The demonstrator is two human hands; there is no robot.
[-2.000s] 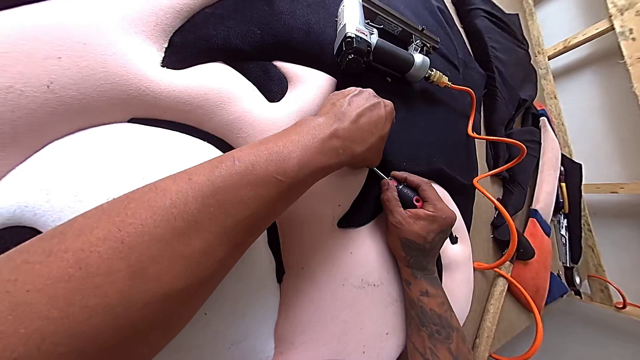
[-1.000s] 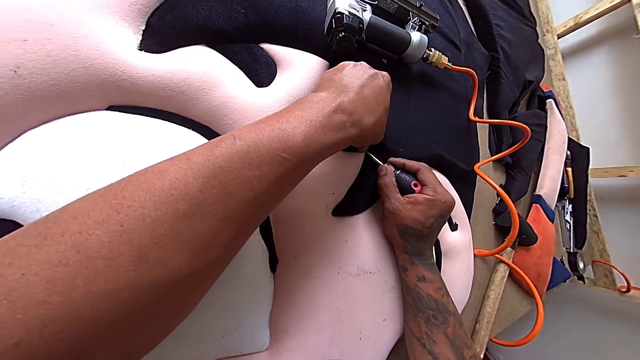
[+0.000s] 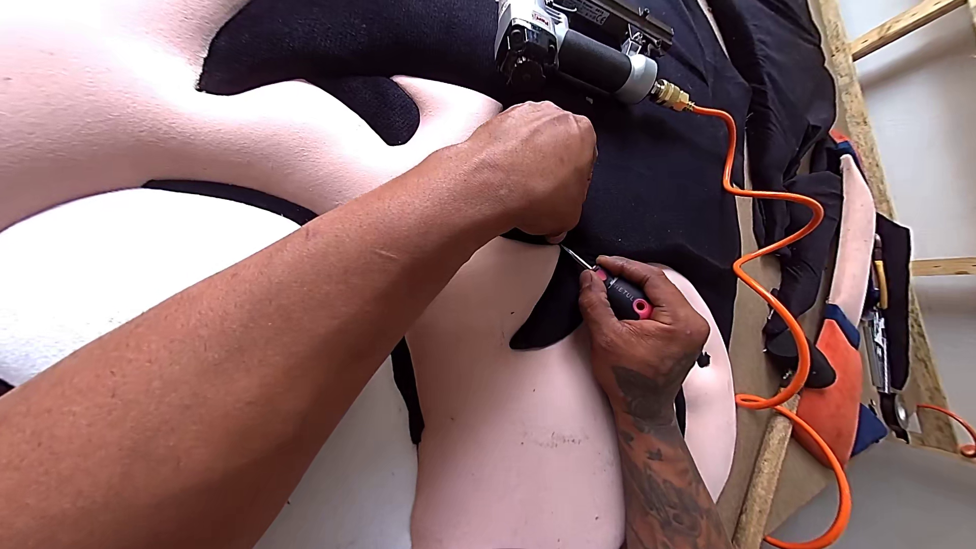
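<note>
My left hand (image 3: 545,168) is curled into a fist, its fingertips down at the edge where black fabric (image 3: 648,183) meets a pink upholstered panel (image 3: 518,450); whatever lies between those fingers is hidden. Just below and to the right, my right hand (image 3: 648,313) grips a small screwdriver-like tool (image 3: 621,293) by its black and pink handle. The thin metal shaft points up and left, its tip ending close under my left fingertips. Beneath the shaft, a curved black fabric piece (image 3: 553,309) narrows to a point between pink sections. A white padded panel (image 3: 130,267) lies left, partly behind my left forearm.
A pneumatic stapler (image 3: 587,57) rests on the black fabric above my hands. Its orange coiled air hose (image 3: 778,305) runs down the right side. Farther right are an orange and pink padded strip (image 3: 842,366), a metal tool (image 3: 881,358) and wooden framing (image 3: 907,27).
Both hands keep nearly the same places on the panel, with the tool still in my right hand. The view has shifted slightly.
</note>
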